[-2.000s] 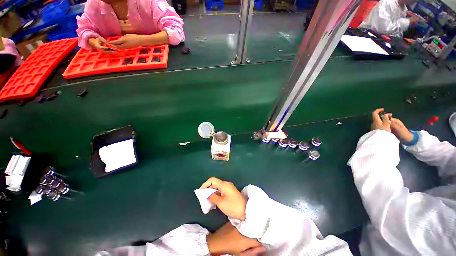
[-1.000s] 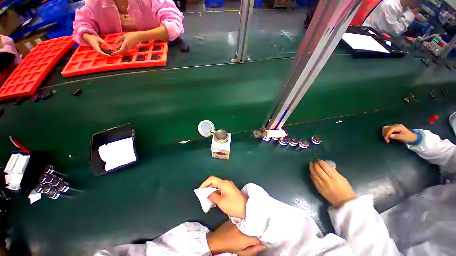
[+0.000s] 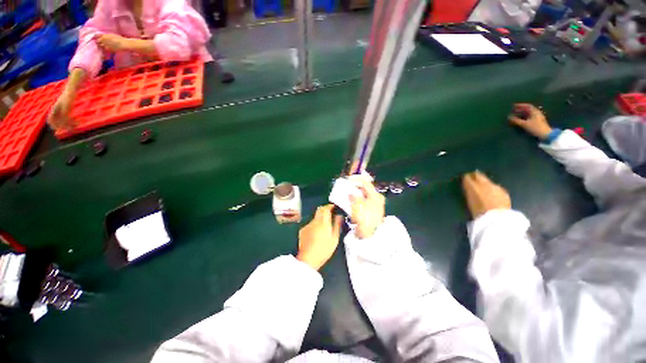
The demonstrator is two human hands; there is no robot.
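Observation:
My right hand (image 3: 367, 209) holds a folded white wiping cloth (image 3: 345, 194) at its fingertips, near the foot of the metal post. My left hand (image 3: 320, 235) is just left of it, fingers curled up near the cloth; whether it holds a part is hidden. Small round silver-rimmed parts (image 3: 396, 188) lie in a row right of my right hand, some hidden behind it. An open squat jar (image 3: 287, 203) with a pale label stands left of my hands, its whitish lid (image 3: 262, 183) flipped open beside the mouth.
A metal post (image 3: 386, 85) rises behind my hands. A black wipe tray (image 3: 113, 241) and a cluster of shiny parts (image 3: 61, 288) lie left. A neighbour's hands (image 3: 487, 194) are at right. Red compartment trays (image 3: 127, 96) lie across the bench before a person in pink.
My arms have uncrossed and moved forward, bringing the cloth to the parts by the post. The view has shifted right. The neighbour's nearer hand has moved forward; the person in pink now reaches left.

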